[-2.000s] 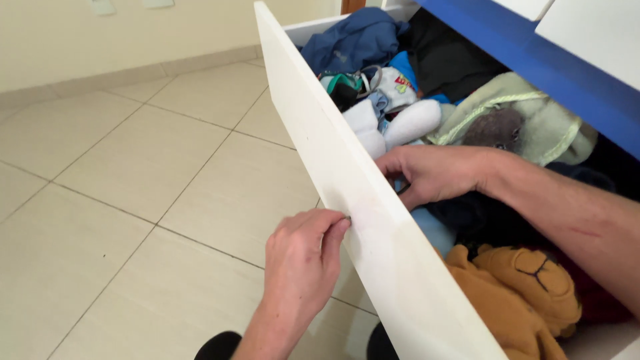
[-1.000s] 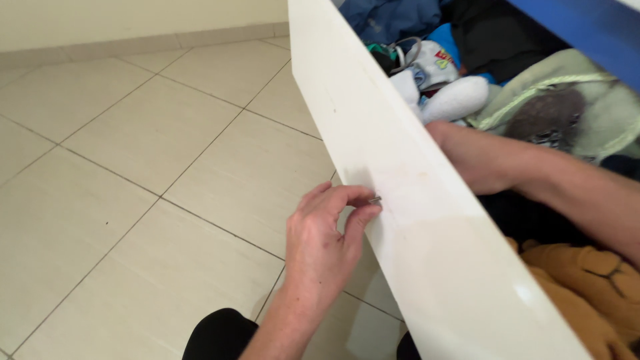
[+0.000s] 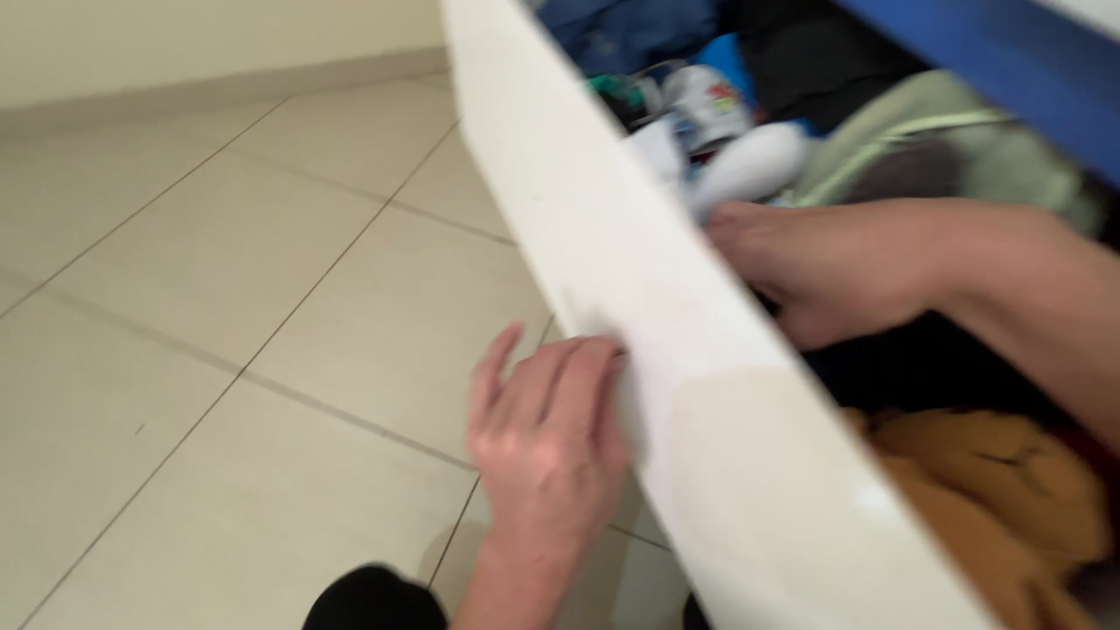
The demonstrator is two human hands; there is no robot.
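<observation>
A white drawer front (image 3: 700, 350) runs diagonally through the view, the drawer pulled out. On its outer face, my left hand (image 3: 556, 420) has thumb and index finger at a small dark piece, barely visible and blurred; whether the fingers grip it is unclear. Inside the drawer, my right hand (image 3: 805, 267) is against the back of the front panel, its fingertips hidden. Near that hand lie a white sock-like roll (image 3: 752, 166) and a pale green cloth (image 3: 945, 149). A mustard-brown garment (image 3: 997, 481) lies nearer to me in the drawer.
Dark and blue clothes (image 3: 630, 31) fill the drawer's far part, beneath a blue edge (image 3: 989, 79) of the furniture. Beige floor tiles (image 3: 332, 289) spread to the left, up to a wall with a baseboard (image 3: 227, 87). A black-clad knee (image 3: 376, 599) shows at the bottom.
The fingers of my left hand have shifted from a pinch with the knuckles bent to a more upright pose, the little finger raised. My right hand remains behind the drawer front.
</observation>
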